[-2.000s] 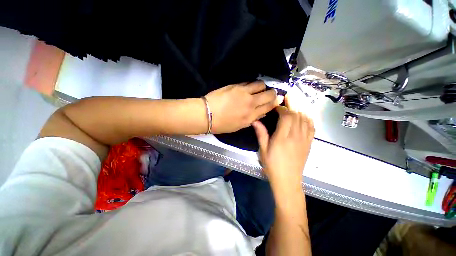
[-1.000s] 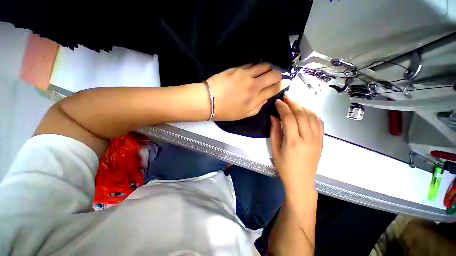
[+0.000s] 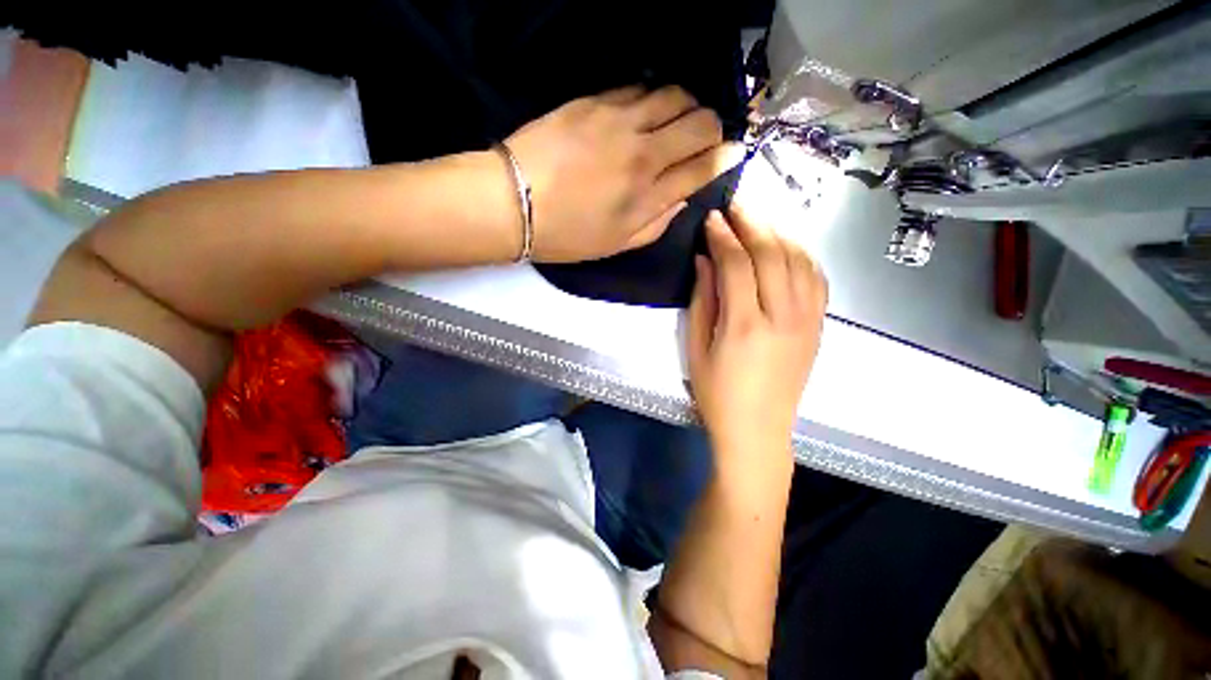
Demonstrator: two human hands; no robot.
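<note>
The black fabric piece [image 3: 624,276] lies on the white table under my hands, its edge at the lit presser foot and needle area [image 3: 762,133]. My left hand [image 3: 618,173] lies on the fabric left of the needle, fingertips close to the foot, holding it down. My right hand [image 3: 760,299] is nearer the table's front edge, its fingertips and thumb at the fabric's right edge. The fabric under both hands is hidden. The white sewing machine head [image 3: 916,53] stands at the upper right.
Black layered fabric [image 3: 266,27] lies at the upper left. A dark red tool [image 3: 1012,270] lies on the machine bed. A yellow-green marker [image 3: 1112,445] and red and green loops [image 3: 1171,481] lie at the right end. A red plastic bag [image 3: 272,419] is beside the lap.
The view has shifted, so the scene sits higher and further left. My left hand remains beside the needle. The black fabric's front edge shows less on the table than two seconds ago.
</note>
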